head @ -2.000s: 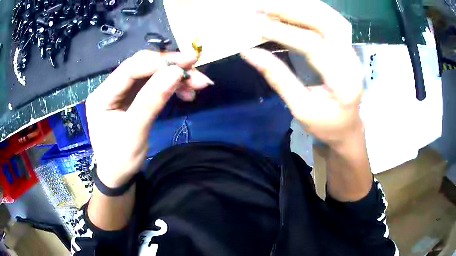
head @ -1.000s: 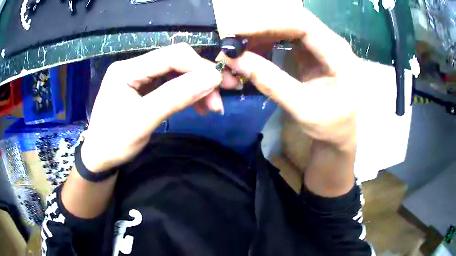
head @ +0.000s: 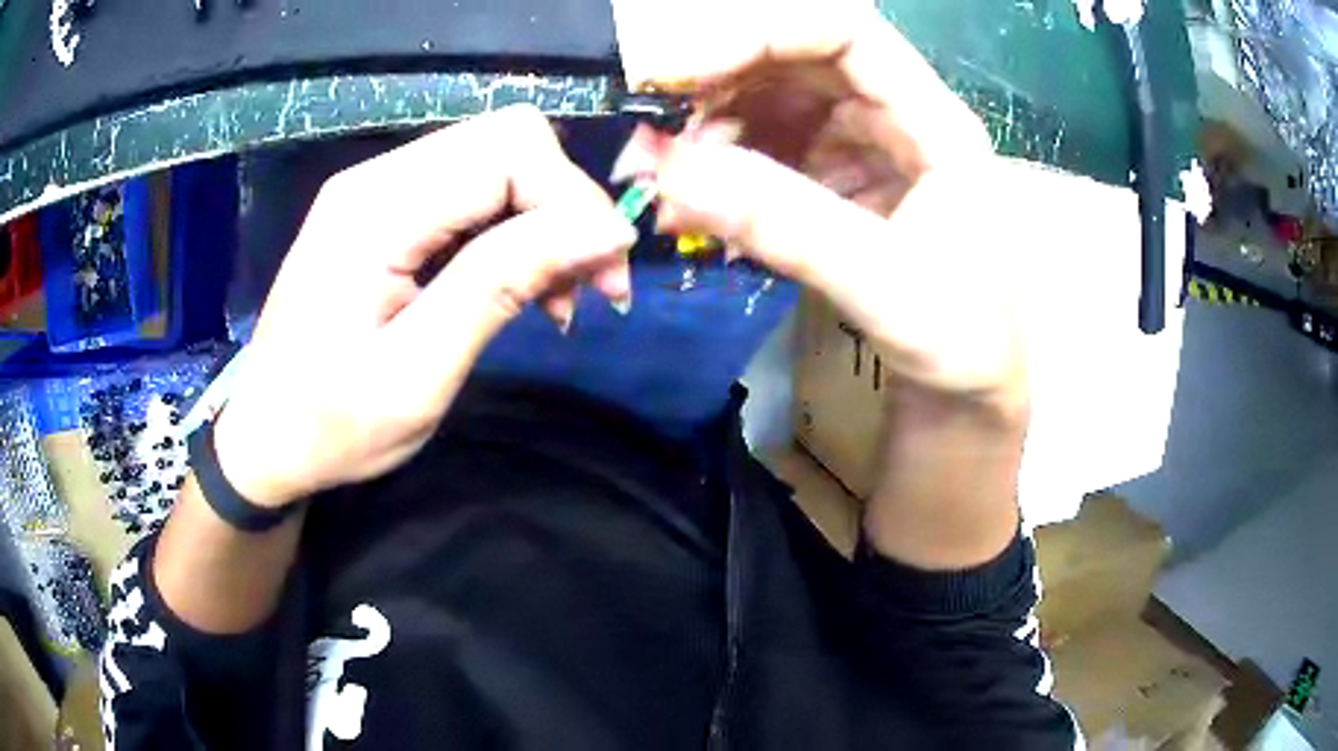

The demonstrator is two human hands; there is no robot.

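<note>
My left hand (head: 426, 294) holds a tiny green circuit board (head: 635, 201) between thumb and fingertips over the lap. A small yellow-orange piece (head: 696, 245) shows just right of it, below my right fingertips; I cannot tell what holds it. My right hand (head: 866, 250) has its fingertips close together at the board's right side. A dark thing (head: 653, 106) shows partly behind my right fingertips, mostly hidden. Whether my right hand grips anything is unclear.
The dark mat (head: 323, 37) and scratched green bench edge (head: 294, 125) lie ahead. Blue bins (head: 169, 264) and clear blister trays (head: 125, 455) stand at the left. A long black bar (head: 1153, 250) crosses a white surface (head: 1093, 352) at the right. Cardboard (head: 1123, 631) lies lower right.
The black rounded earbud housing seen at my right fingertips a second ago is no longer clearly visible. My right fingers have curled in. Two seconds ago the hands were farther apart.
</note>
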